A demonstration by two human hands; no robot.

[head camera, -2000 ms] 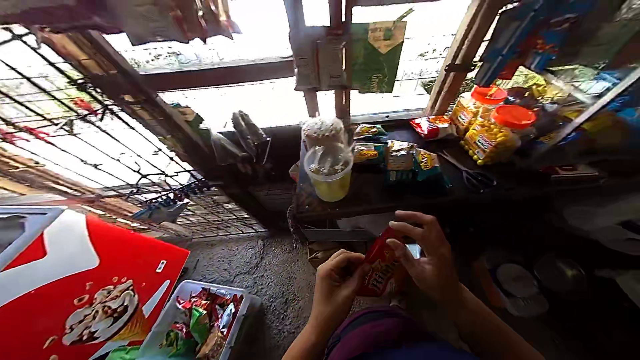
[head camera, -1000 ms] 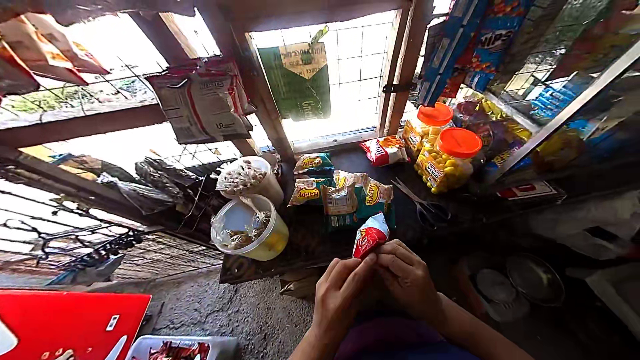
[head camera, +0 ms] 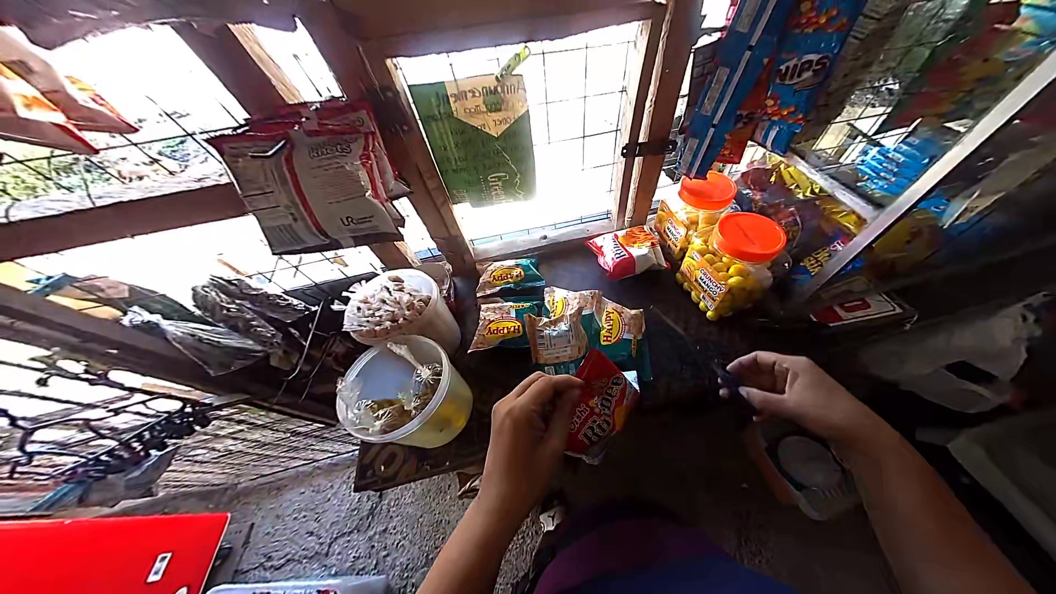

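Note:
A red snack packet is pinched at its upper left corner by my left hand, at the dark counter's near edge. Farther right, my right hand grips the dark handles of scissors, whose blades are hard to see against the dark counter. Just beyond the red packet lie several small green and tan snack packets. A red and white packet rests farther back, beside two clear jars of yellow candies with orange lids.
Two plastic tubs, one with white wrapped pieces, one with knotted bags, stand at the counter's left. Packets hang on the window frame. Blue packets hang at the right. A red panel is at lower left.
My right hand has left the red packet and moved right to the scissors, which lay on the counter a second ago. My left hand keeps the packet. The view has swung right since the earliest frame.

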